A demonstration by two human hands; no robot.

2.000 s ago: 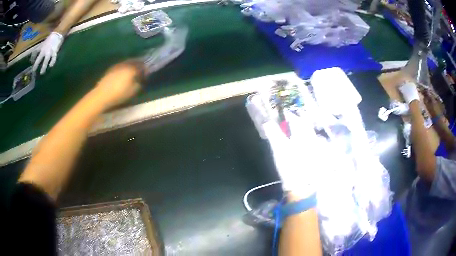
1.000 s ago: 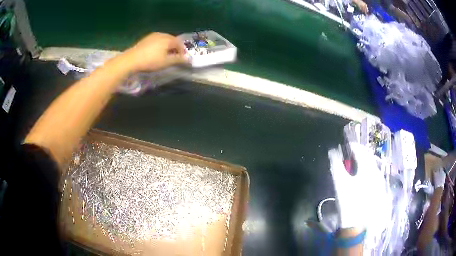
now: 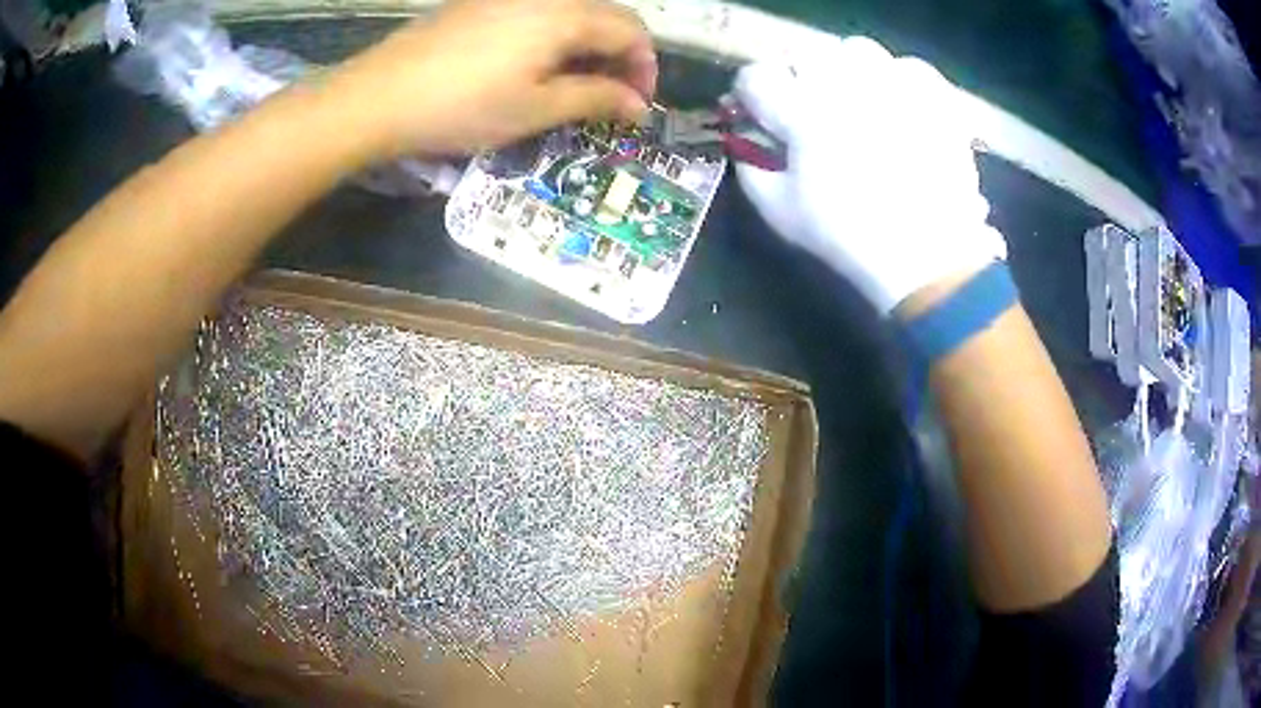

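A white socket housing point(image 3: 588, 221) lies open side up on the dark bench behind the pin tray, with a green circuit board point(image 3: 629, 208) and yellow and blue parts inside. My bare left hand point(image 3: 533, 76) is at its far edge, fingers bent together over the board; what they pinch is hidden. My white-gloved right hand point(image 3: 871, 166), with a blue wrist band, is closed around red-handled pliers point(image 3: 754, 138). Their metal jaws point left at the housing's far right corner. The cardboard tray point(image 3: 795, 539) holds a mass of thin silver pins point(image 3: 470, 484).
Stacked white units point(image 3: 1141, 304) with bagged cords point(image 3: 1162, 533) stand at the right. A clear bag point(image 3: 208, 69) lies at the upper left, behind my left forearm. The conveyor's pale rail point(image 3: 1058, 166) runs behind my hands. More bagged items point(image 3: 1217, 104) are at the upper right.
My left hand has brought the housing from the conveyor edge down onto the bench. My right hand has moved from the stacked units to the housing with the pliers.
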